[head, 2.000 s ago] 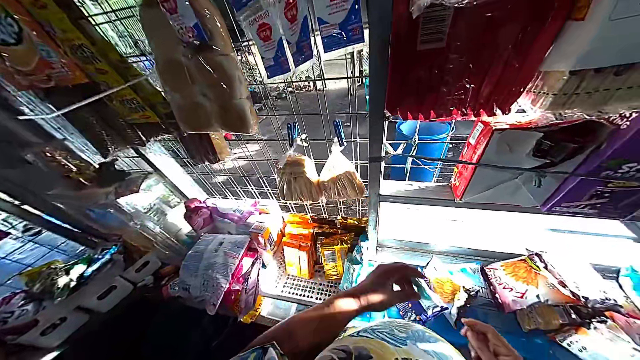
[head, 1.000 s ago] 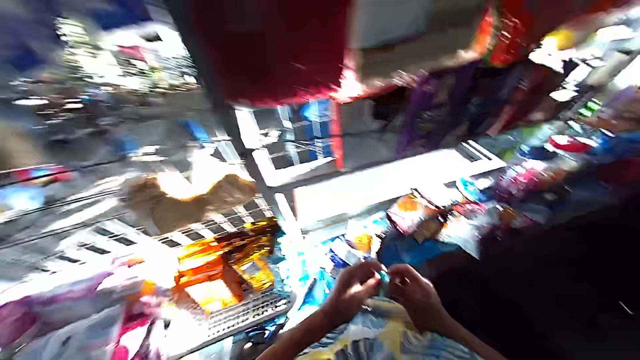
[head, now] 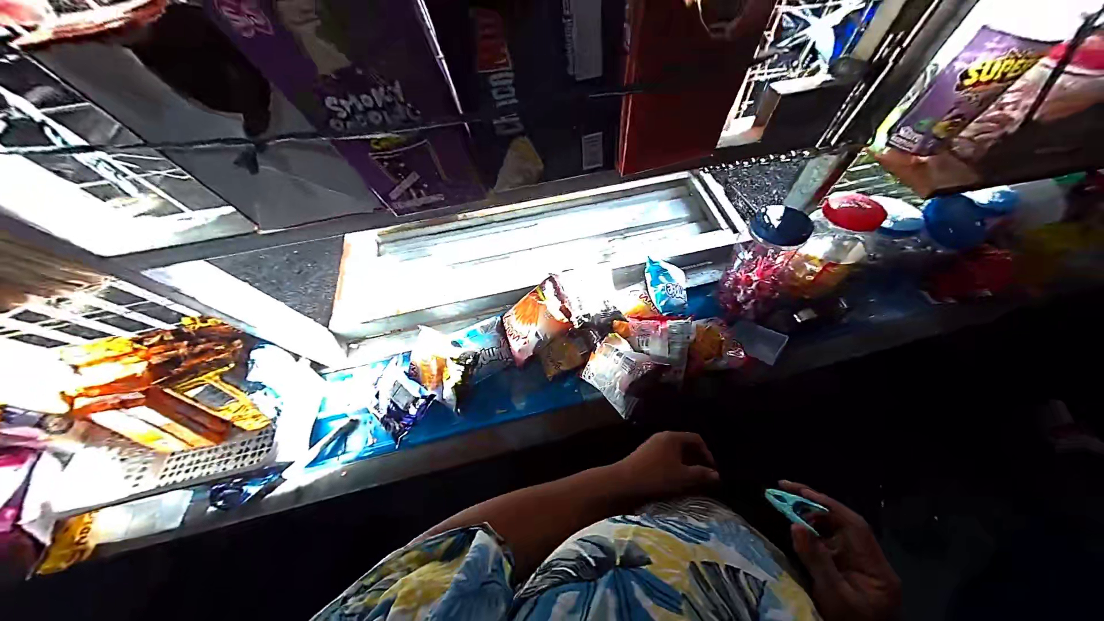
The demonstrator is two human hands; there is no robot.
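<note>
My right hand, low and right of the patterned shirt, pinches a light teal plastic clip between thumb and fingers. To its left, my left hand hangs in front of the shirt with its fingers curled; whether anything is inside them cannot be told. Nearest to it, on the blue counter, lie snack packets: a whitish one, an orange and white one and a small blue one.
A white perforated basket holds orange packets at the left. Lidded plastic jars stand at the counter's right. Above hang purple snack packs and a red box. A white framed panel lies behind the counter.
My hands, close together around a small teal thing one second ago, are now apart, with the clip in the right one. The view has swung to the right.
</note>
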